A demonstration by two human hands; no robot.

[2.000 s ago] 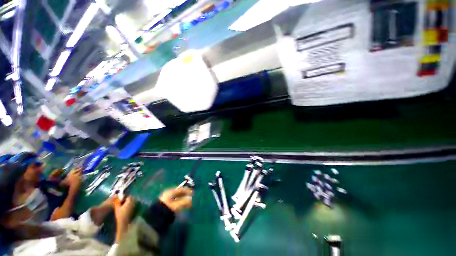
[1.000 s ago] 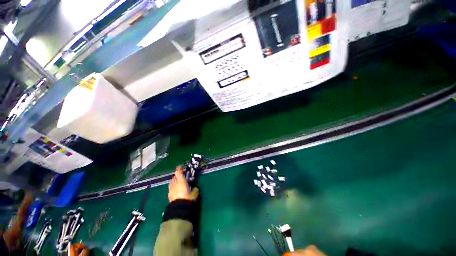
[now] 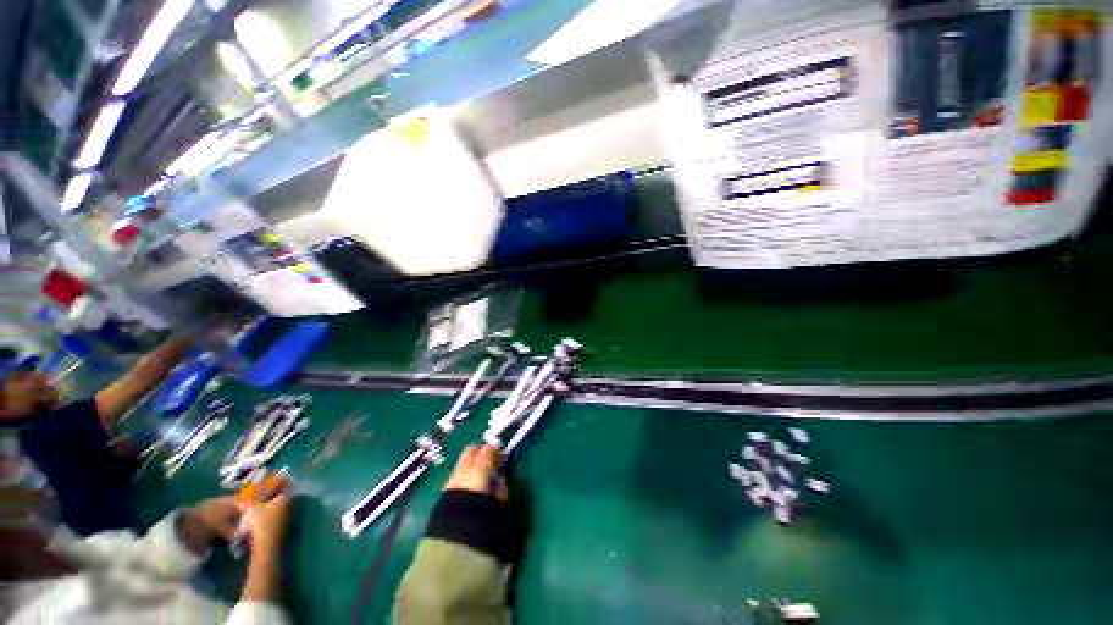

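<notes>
My left hand, in a black cuff and olive sleeve, is at centre. Its fingers close on the lower end of a bundle of white-and-black cable assemblies, whose upper end reaches over the bench's metal rail. More cable assemblies lie to the left of the hand. A loose heap of tiny white-and-dark connector pieces lies on the green bench to the right. A small white end piece shows at the bottom edge. My right hand is out of the picture. The frame is blurred.
The rail crosses the bench. Behind it are a clear bag, a white container, a blue bin and a hanging instruction sheet. At left, a seated person's hands hold something orange.
The view has turned left since one second ago. My left hand stays with the bundle, which now shows more of its length. My right hand has left the bottom of the picture.
</notes>
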